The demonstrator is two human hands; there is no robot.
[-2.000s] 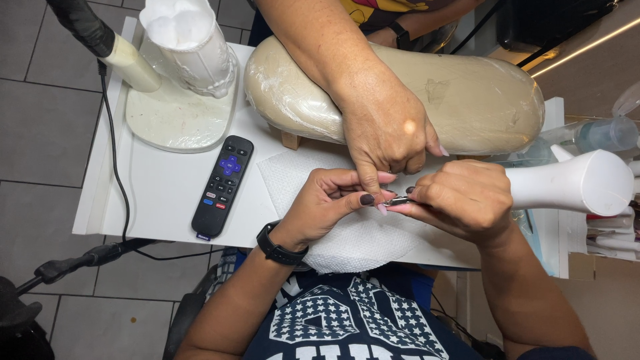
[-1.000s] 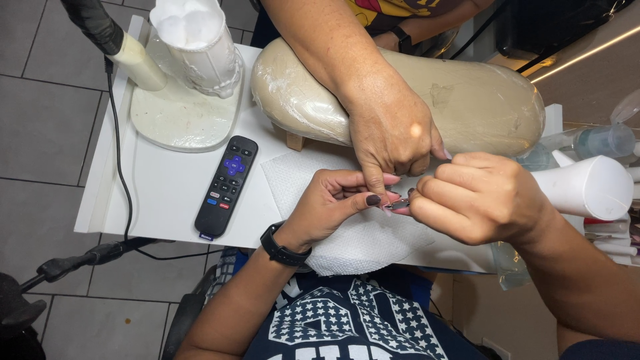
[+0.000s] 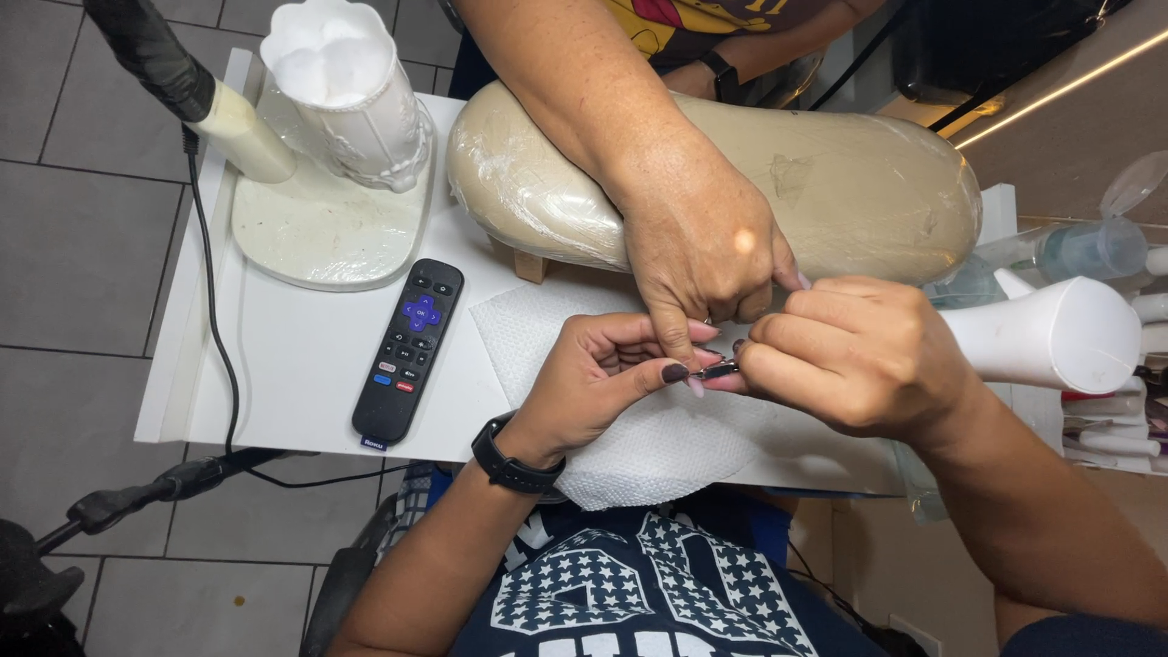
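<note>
My left hand (image 3: 602, 374) holds one finger of another person's hand (image 3: 703, 228) between thumb and fingers. In my right hand (image 3: 849, 356) is a small metal nipper (image 3: 716, 370), its tip at that finger's nail. The other person's forearm lies over a beige armrest cushion (image 3: 821, 182) wrapped in clear film. Beneath the hands, a white paper towel (image 3: 657, 456) is spread on the white table (image 3: 292, 365). The nipper's handles are mostly hidden in my right hand.
A black remote control (image 3: 409, 351) lies left of the towel. Behind it a white ornate cup (image 3: 351, 100) stands on a lamp base (image 3: 319, 228). At the right are a white bottle (image 3: 1049, 333) and clear plastic containers (image 3: 1086, 251). A cable (image 3: 210, 301) runs down the table's left side.
My right hand has turned a little around the nipper since the earliest frame, and its knuckles now sit closer to the other person's thumb. My left hand keeps its hold on the finger.
</note>
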